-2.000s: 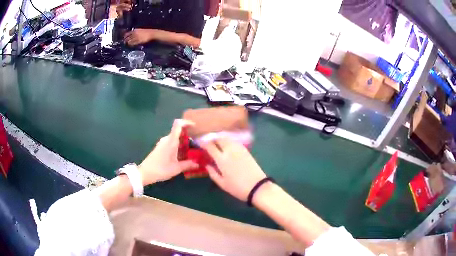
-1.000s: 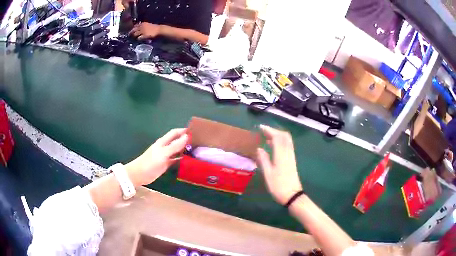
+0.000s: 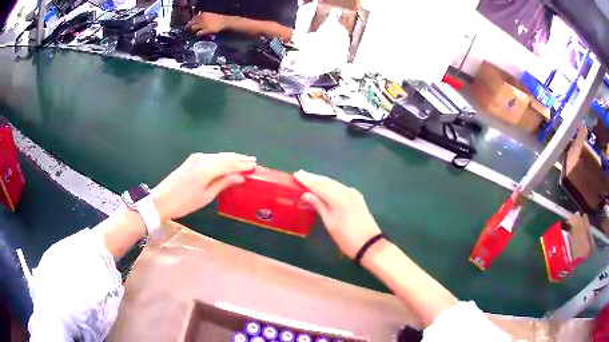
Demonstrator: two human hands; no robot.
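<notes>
A red retail box [image 3: 267, 204] with a yellow lower edge and a small logo stands closed on the green belt [image 3: 153, 127]. My left hand [image 3: 204, 180] holds its left end, fingers over the top edge. My right hand [image 3: 334, 204] holds its right end, with the fingertips at the upper right corner. The inside of the box is hidden. A brown battery tray [image 3: 200, 320] with purple-ringed cells [image 3: 270, 332] shows at the bottom edge, cut off by the frame.
On the right of the belt stand one red box [image 3: 495, 232] and one open red box [image 3: 555, 252]. Another red box [image 3: 9, 167] is at the far left. Across are circuit boards, black devices [image 3: 427, 117] and a person's arm [image 3: 250, 27].
The box was open with its brown flap up and a pale bundle showing inside; now it is closed. Both hands have moved in onto its upper ends. The view has shifted slightly.
</notes>
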